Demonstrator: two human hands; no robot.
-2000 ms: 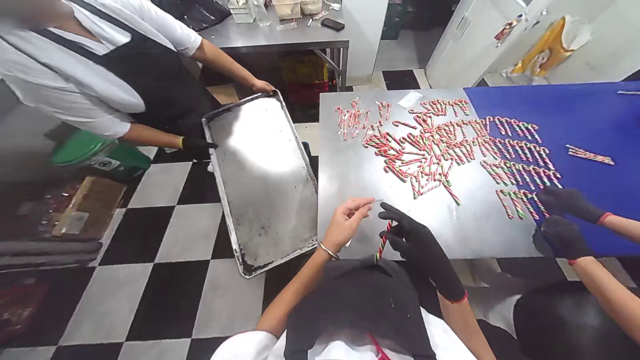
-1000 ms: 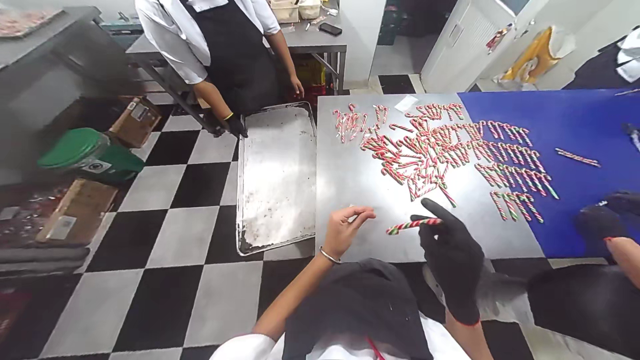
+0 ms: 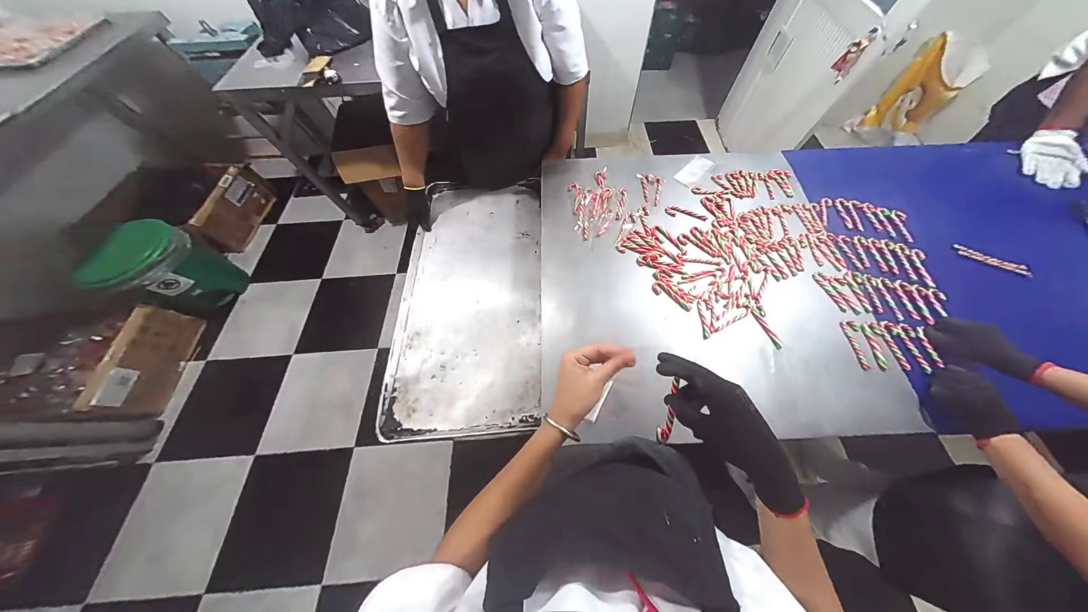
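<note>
My left hand [image 3: 588,380], bare with a bracelet at the wrist, is over the near edge of the steel table [image 3: 595,323], thumb and fingertips together. A small white wrapper or paper [image 3: 600,401] shows just under it, seemingly pinched. My right hand [image 3: 722,416], in a black glove, holds a striped candy cane [image 3: 669,414] in red, green and white, its hook downward. Beyond my hands lies a loose pile of candy canes [image 3: 714,255]. To its right, more candy canes [image 3: 884,299] are lined up in rows.
A large metal baking tray [image 3: 476,314] adjoins the table's left side, with a person in a black apron [image 3: 489,93] behind it. At right, a co-worker's black-gloved hands [image 3: 977,374] are by the rows. Striped sticks [image 3: 992,260] lie on the blue surface [image 3: 994,212]; a white-gloved hand [image 3: 1054,158] is beyond.
The tray has come alongside the table's left edge, with the person now behind it. The candy cane in my right hand has turned from level to upright. The co-worker's hands are back at the rows.
</note>
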